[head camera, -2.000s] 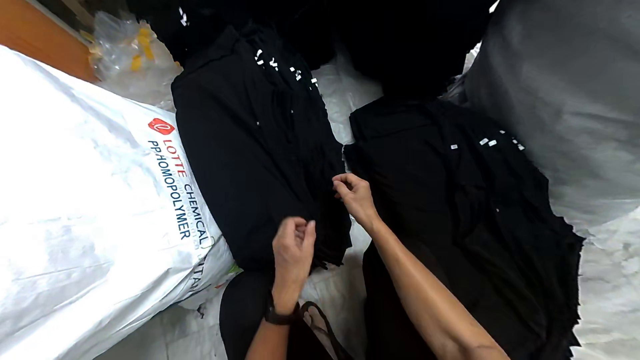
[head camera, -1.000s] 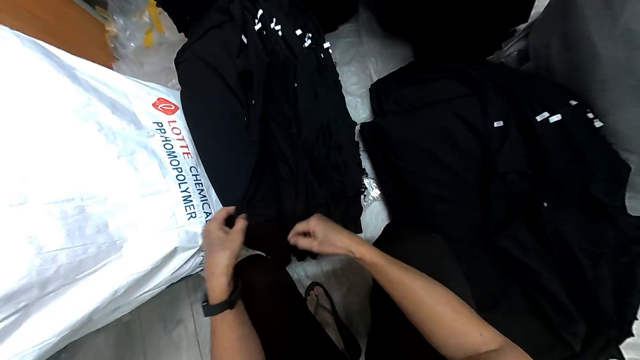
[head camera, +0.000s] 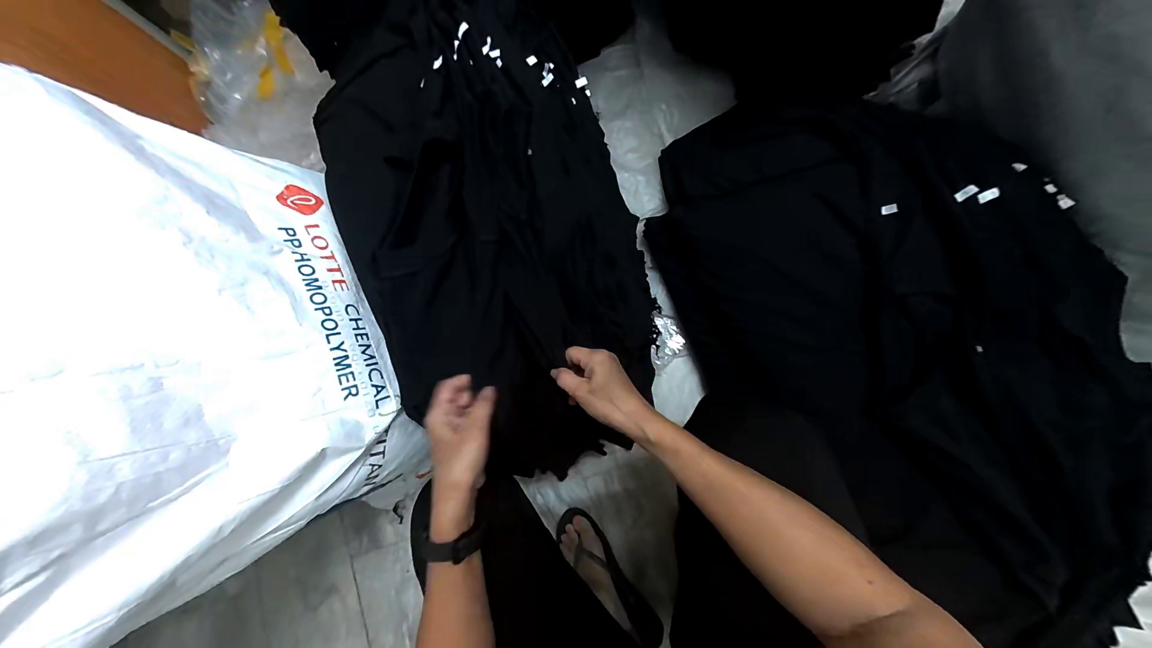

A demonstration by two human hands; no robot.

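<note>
Black fabric pieces (head camera: 486,234) lie in a layered pile in front of me, with small white stickers (head camera: 490,52) near the far end. My right hand (head camera: 601,385) pinches the near part of this fabric between thumb and fingertips. To its left, my left hand (head camera: 461,418) is raised at the pile's near left edge, blurred, fingers apart, with nothing visible in it. A dark band circles the left wrist. A second black fabric pile (head camera: 792,261) lies to the right, also bearing small white stickers (head camera: 988,194).
A large white woven sack (head camera: 180,342) with printing stands at the left. Clear plastic with yellow tape (head camera: 238,63) lies behind it. Grey covered material (head camera: 1062,117) rises at the right. White plastic sheeting (head camera: 661,108) shows between the piles. A sandalled foot (head camera: 594,558) is below.
From between the piles, my right hand has moved onto the left pile's near part. My left hand was at that pile's near left corner one second ago and is now farther right.
</note>
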